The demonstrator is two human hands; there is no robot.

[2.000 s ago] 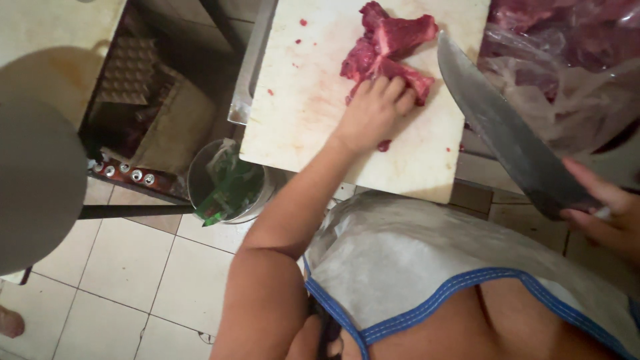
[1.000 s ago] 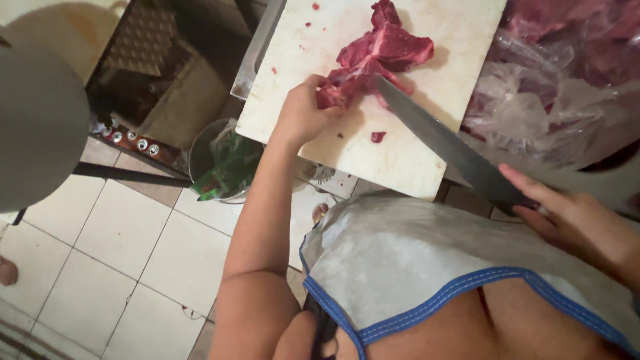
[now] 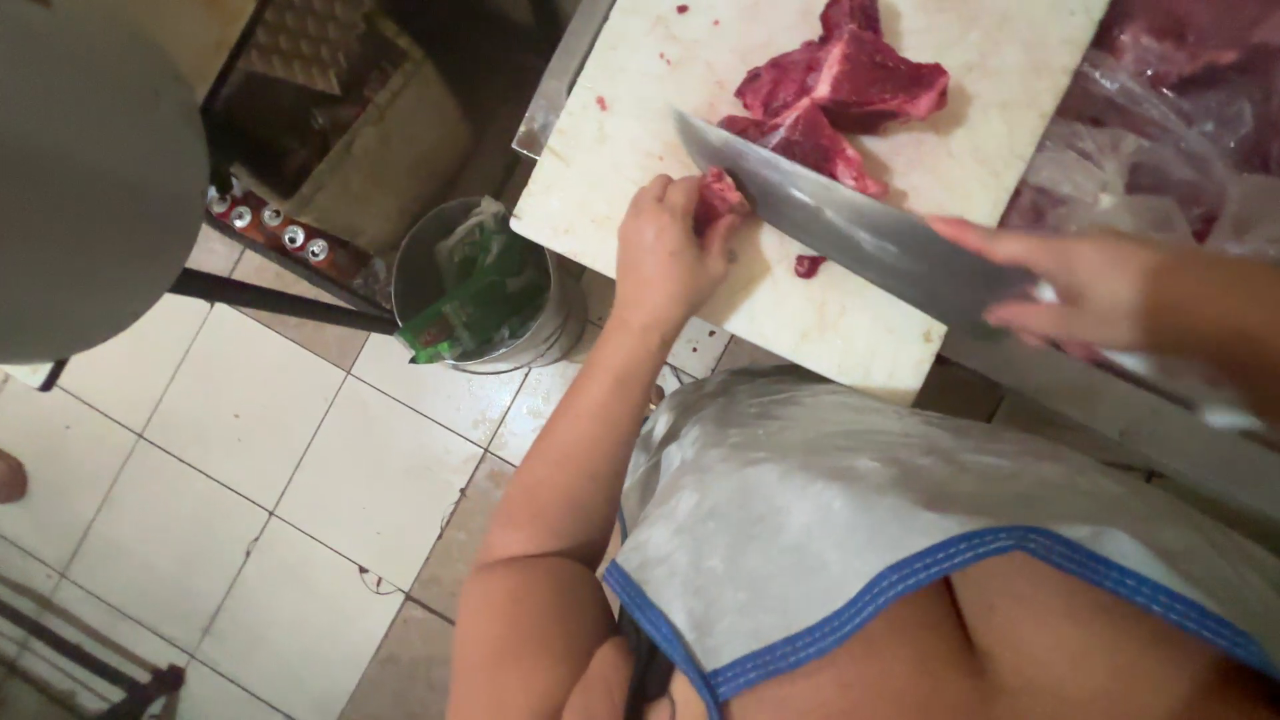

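Note:
My left hand [image 3: 672,245] grips a small piece of red meat [image 3: 718,203] on the white cutting board [image 3: 620,180], near its left part. In my right hand [image 3: 1060,285] is the handle of a large, wide-bladed knife [image 3: 840,215]. Its blade points up and left, lying between the small piece and a larger chunk of raw red meat [image 3: 850,85]. Whether the blade touches the board cannot be told. A meat scrap [image 3: 809,266] rests below the blade, and tiny bits dot the board's upper left.
Plastic-wrapped raw meat [image 3: 1170,150] lies right of the board. At the left are a bucket [image 3: 565,320] holding green plastic, a carton box [image 3: 390,150], several drink cans [image 3: 293,236] and a round grey surface [image 3: 95,190]. Part of a foot [image 3: 10,476] shows on the tiled floor.
A small piece in my left hand is now apart from the larger chunk, where a second ago my left hand held meat still joined to it. The knife's tip has moved left.

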